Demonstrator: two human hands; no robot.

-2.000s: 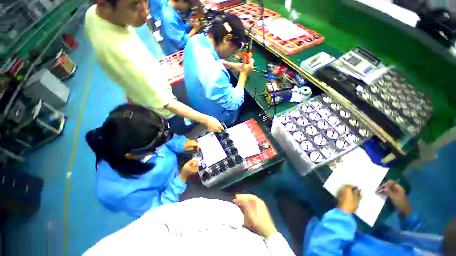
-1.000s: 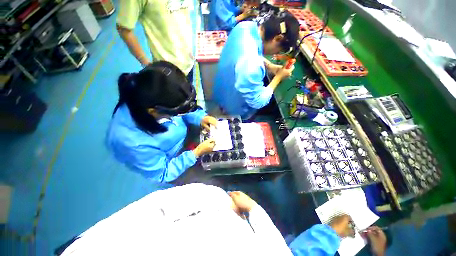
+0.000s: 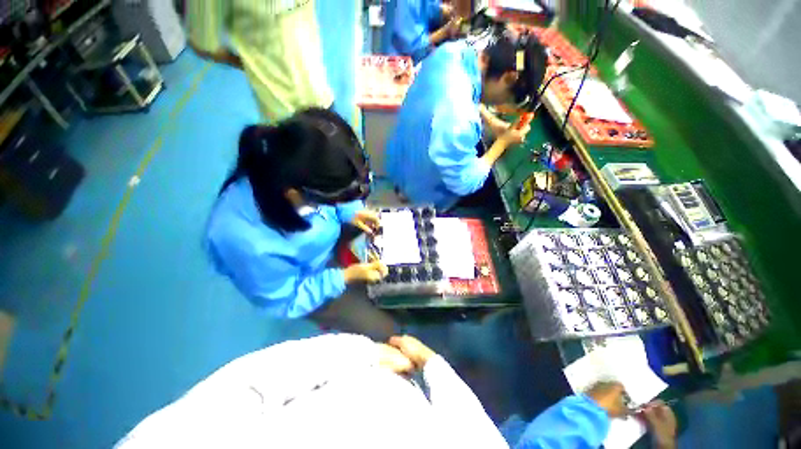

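My left hand (image 3: 393, 358) and my right hand (image 3: 416, 349) are small, blurred and close together at the bottom centre, between white sleeves. Their fingers are not clear, and I see no object in them. In front of me, a seated worker in light blue (image 3: 277, 250) has both hands at a tray block (image 3: 408, 274) of dark round parts, with a white sheet (image 3: 400, 238) on top. Beside it, another white sheet (image 3: 456, 248) lies on a red tray (image 3: 482, 263). To the right stands a thick block of trays with silver round parts (image 3: 593, 285).
At bottom right, a person's blue sleeve (image 3: 566, 425) and hands are at white paper (image 3: 628, 368). Another worker (image 3: 443, 131) holds a red-orange tool (image 3: 524, 121). A person in yellow-green (image 3: 279, 57) stands behind. Blue floor (image 3: 158, 289) with a yellow line lies left.
The whole view has shifted as my head turned. The standing person's hand is no longer at the tray block. My hands now show closer together.
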